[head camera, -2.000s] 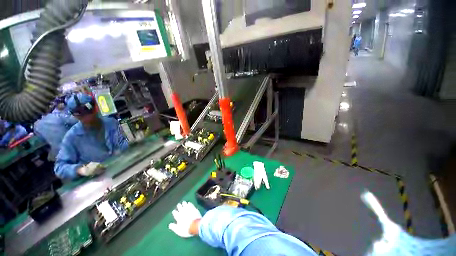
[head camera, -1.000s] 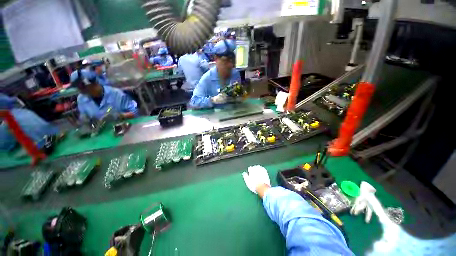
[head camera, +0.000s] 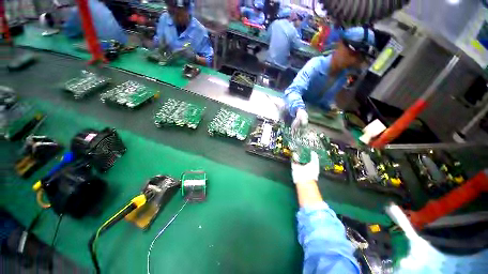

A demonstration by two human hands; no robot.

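My right hand (head camera: pixel 306 168), in a white glove, reaches forward over the conveyor and grips the near edge of a green circuit board (head camera: pixel 306 140). The board is above the dark trays. The gloved hand (head camera: pixel 300 120) of a person opposite is at its far edge. My fingertips are partly hidden against the board. My left hand is out of the picture.
Green boards (head camera: pixel 180 113) and dark trays with yellow parts (head camera: pixel 374 170) line the conveyor (head camera: pixel 134 116). A solder spool (head camera: pixel 193 185), a soldering iron (head camera: pixel 120 214) and black fans (head camera: pixel 75 187) stand on the mat. Red-sleeved posts (head camera: pixel 401 124) rise at right. A blurred pale shape covers the lower right.
The view has swung left. My right hand has gone from the mat out over the conveyor and taken hold of a board. The person opposite now reaches to that board.
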